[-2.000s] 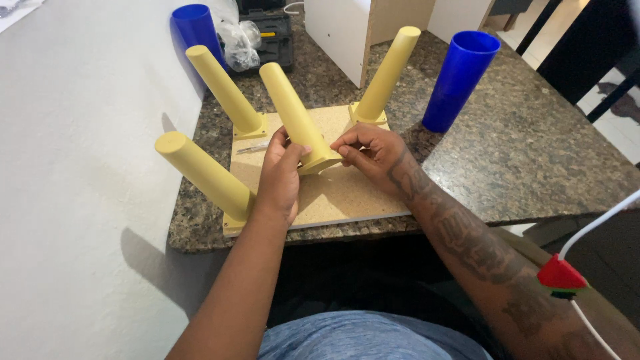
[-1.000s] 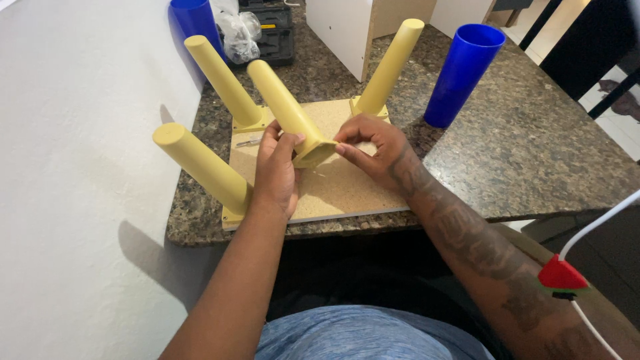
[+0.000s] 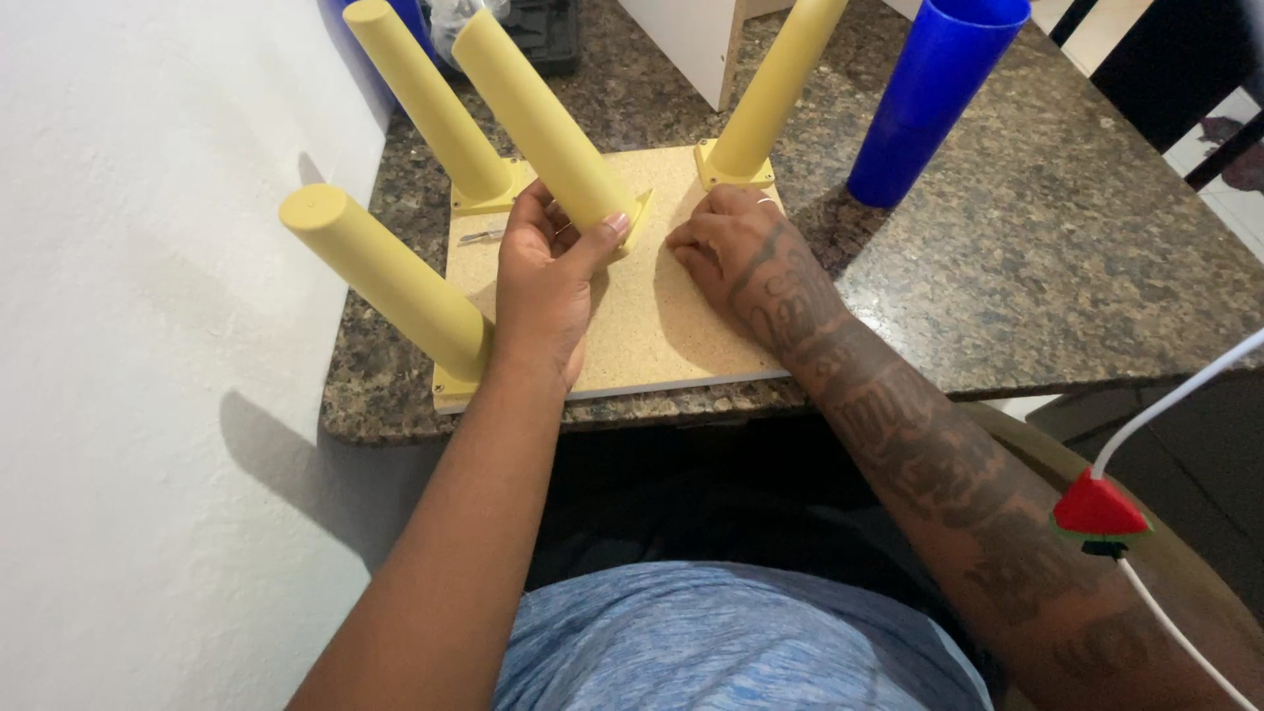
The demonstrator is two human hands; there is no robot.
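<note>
My left hand (image 3: 553, 267) grips a loose yellow tapered furniture leg (image 3: 543, 123) near its square flange, holding it tilted above a particleboard panel (image 3: 681, 346). My right hand (image 3: 736, 247) is over the panel's right part with curled fingers; whether it holds anything small cannot be told. Three more yellow legs stand on the panel's corners: one at the near left (image 3: 385, 281), one at the far left (image 3: 434, 109), and one at the far right (image 3: 775, 94), just beyond my right hand. A small metal piece (image 3: 481, 237) lies on the panel left of my left hand.
The panel lies on a speckled granite countertop (image 3: 1047, 247) beside a white wall (image 3: 178, 296). A blue plastic tumbler (image 3: 933, 99) stands right of the panel. Behind are a white board (image 3: 691, 44), a dark tool case (image 3: 548, 35), a clear plastic bag (image 3: 464, 20) and another blue tumbler (image 3: 400, 44).
My right hand has left the flange of the held leg and moved right, over the panel near the far right leg. My left hand still holds the loose leg, its flange now turned more toward the right.
</note>
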